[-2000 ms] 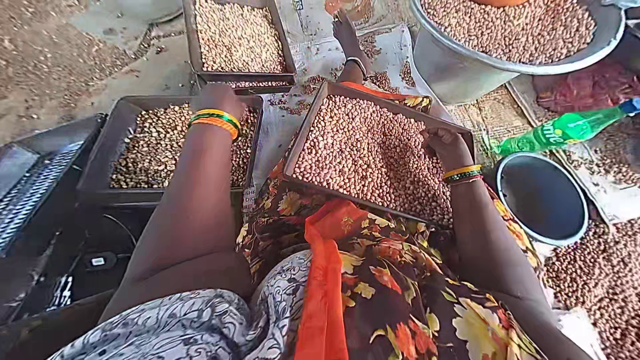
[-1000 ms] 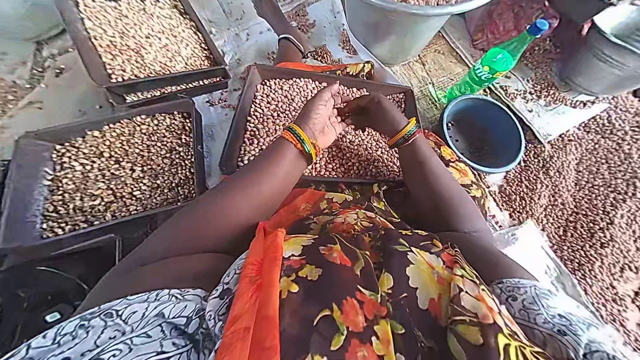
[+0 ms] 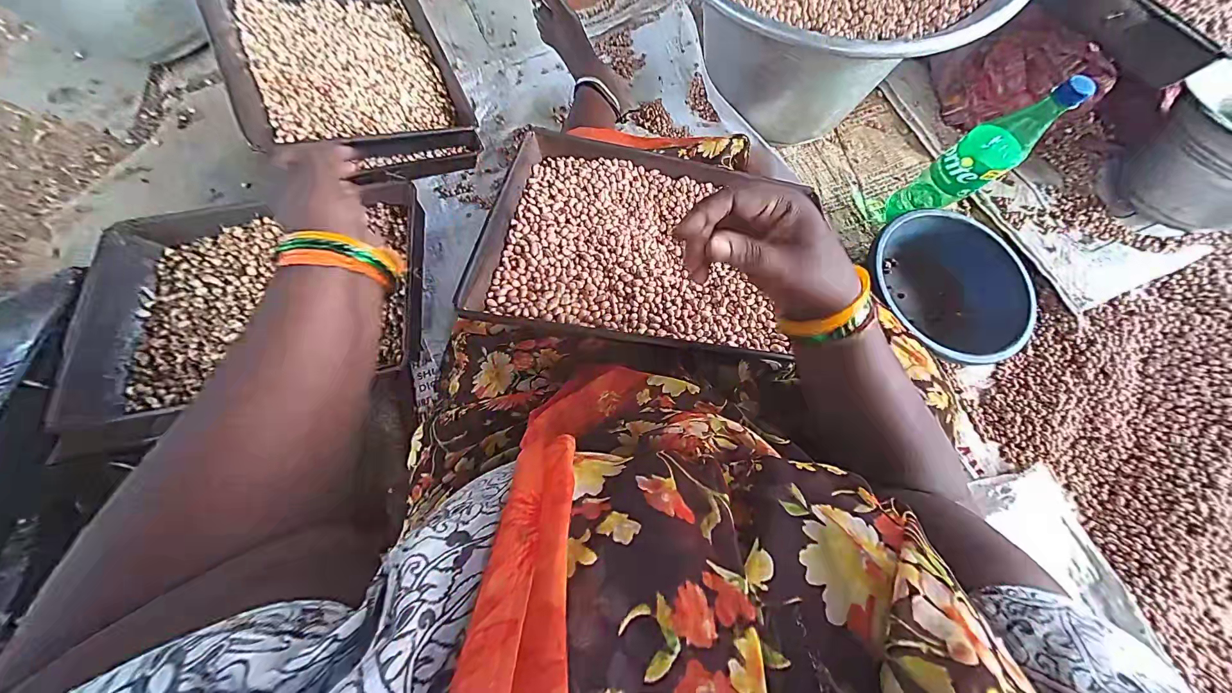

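Observation:
A dark metal tray (image 3: pixel 500 221) of reddish-brown kernels (image 3: pixel 606 250), nuts or seeds by their look, rests at my lap. Above its right part is my right hand (image 3: pixel 760 241), fingers curled and thumb near the index finger; whether something small is between them cannot be told. My left hand (image 3: pixel 322 188), blurred, is over the back part of the left tray (image 3: pixel 96 327), which holds browner kernels (image 3: pixel 207 303). Its fingers are too blurred to show any hold. Behind it, another tray (image 3: pixel 231 87) carries paler kernels (image 3: pixel 342 72).
A large metal basin (image 3: pixel 789 82) full of kernels stands at the back. On the right are a dark round bowl (image 3: pixel 953 289), a green plastic bottle (image 3: pixel 991 154) with a blue cap, a metal bucket (image 3: pixel 1184 154) and a wide heap of kernels (image 3: pixel 1126 414). My foot (image 3: pixel 568 38) extends between the trays and basin.
My left hand has moved left from beside my right hand over the lap tray to the left tray. My right hand has shifted toward the lap tray's right side.

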